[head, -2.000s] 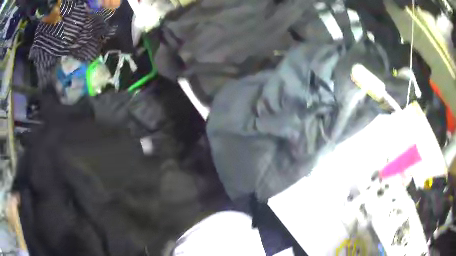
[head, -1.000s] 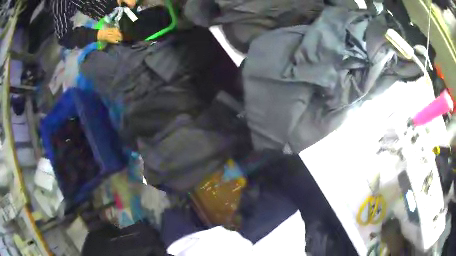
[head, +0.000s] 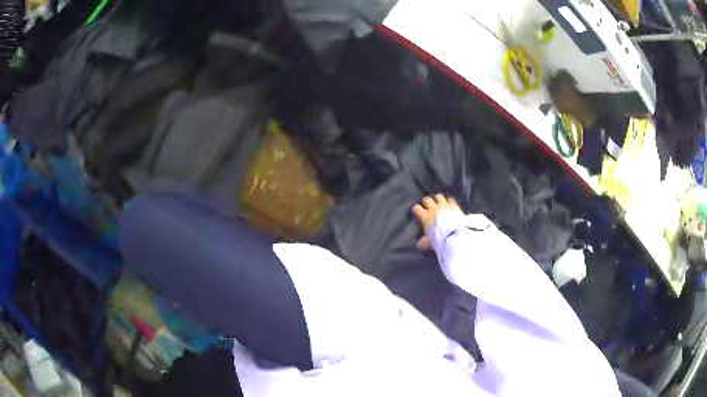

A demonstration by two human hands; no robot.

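Observation:
Dark grey and black garment pieces (head: 380, 217) lie heaped below the table's edge, beside my legs. My right hand (head: 438, 215) is bare, comes from a white sleeve and rests on this cloth with its fingers bent. Whether it grips the cloth cannot be told. My left hand is not in view.
The white table (head: 465, 54) with a red edge runs along the upper right. Yellow-handled scissors (head: 522, 71), green-handled scissors (head: 567, 135) and a white machine (head: 593, 46) are on it. A brown-gold package (head: 283, 186) lies left of the cloth. A blue crate (head: 66, 233) stands at far left.
The view has swung down and right, so the table and yellow-handled scissors sit higher. The blue-grey garment has mostly left the top. My right hand and white sleeve have come into view.

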